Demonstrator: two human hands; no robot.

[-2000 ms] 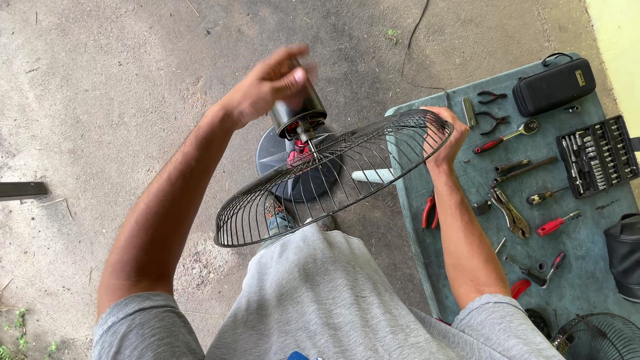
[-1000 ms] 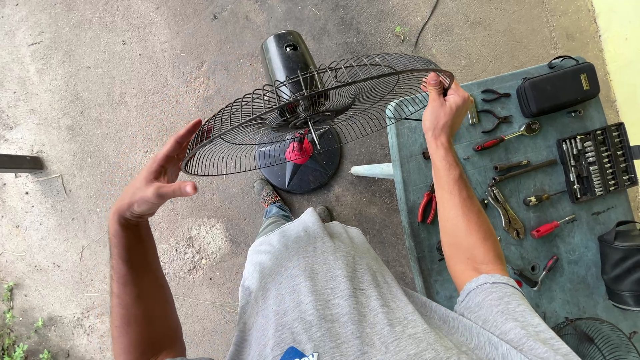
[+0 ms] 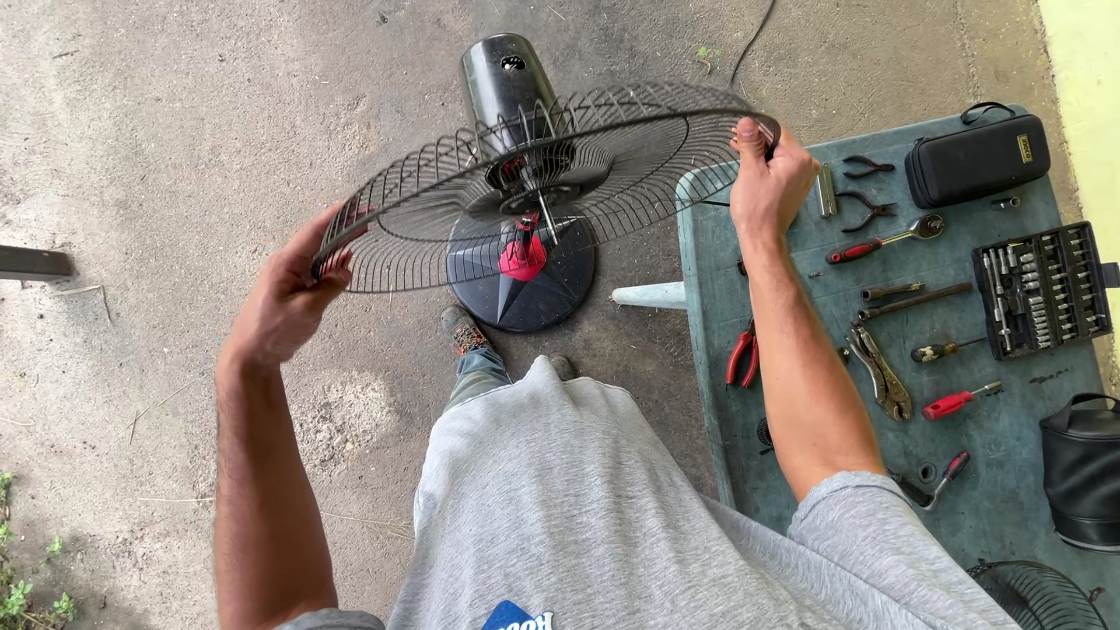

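Both my hands grip a round black wire fan grille (image 3: 411, 249) by its rim, tilted in front of the fan's motor housing (image 3: 506, 83). My left hand (image 3: 293, 289) closes on the rim at the left, thumb inside. On the right rim is my right hand (image 3: 768, 171), its thumb over the edge. The motor's metal shaft (image 3: 547, 214) shows at the middle of the grille. Below stands the round black base (image 3: 525, 302) with a red part (image 3: 523, 258) above it. Whether the grille touches the motor housing cannot be told.
At the right, a green table (image 3: 713, 376) bears a socket set (image 3: 1041, 289), a black case (image 3: 978, 157), a ratchet (image 3: 884, 241), locking pliers (image 3: 879, 376), red-handled pliers (image 3: 743, 357) and another wire grille (image 3: 1041, 595). A table leg (image 3: 649, 296) juts out towards the fan base.
My left hand was over the motor housing, then beside the grille's left edge with its fingers apart; now it grips the rim. My right hand has kept hold of the rim.
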